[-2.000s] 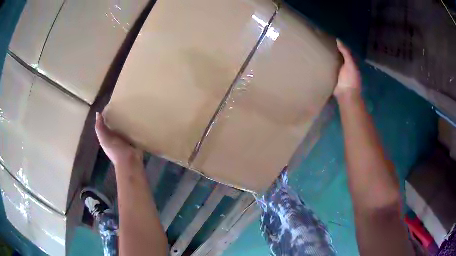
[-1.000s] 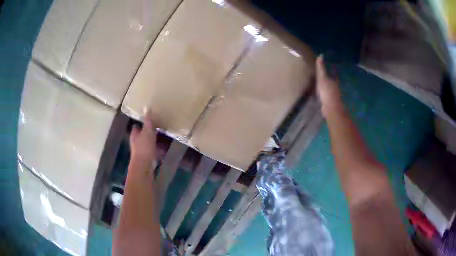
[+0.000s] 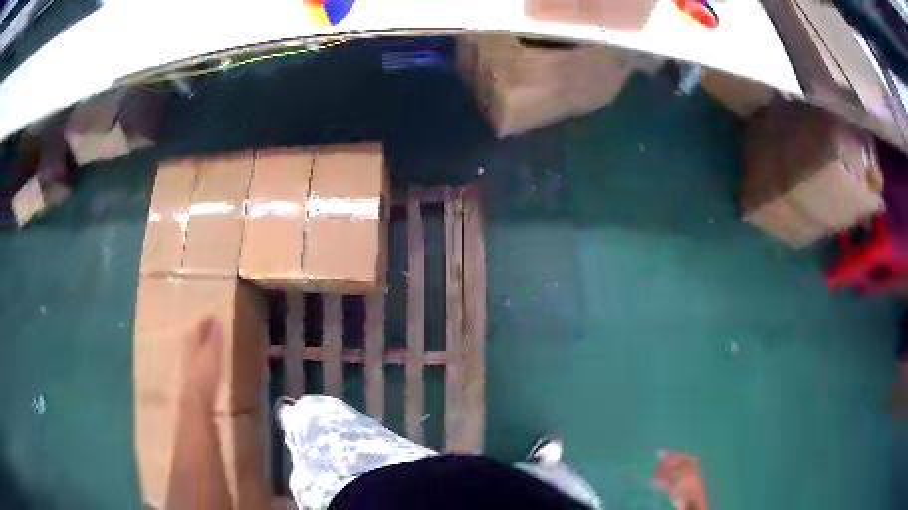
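Sealed brown cartons stand on a wooden pallet (image 3: 465, 329). The back right carton (image 3: 315, 244) has a dark centre seam and glare from tape; another carton (image 3: 199, 234) is beside it on the left. More cartons (image 3: 159, 349) run down the left side towards me. My left hand (image 3: 207, 354) is blurred above these left cartons and holds nothing visible; whether it touches them I cannot tell. My right hand (image 3: 681, 468) is small and blurred over the green floor at the lower right, away from the cartons, with its fingers partly bent.
A white worktable (image 3: 418, 22) crosses the top. Under its edge are a brown carton (image 3: 548, 85) and a dark blue object (image 3: 418, 60). At the right are another carton (image 3: 811, 184) and a red stool or crate (image 3: 866, 257). My legs are beside the pallet's near part.
Both hands have left the carton they held, which now stands beside the others on the pallet. The view has pulled back and turned, showing the worktable. My right hand has moved down to the lower right.
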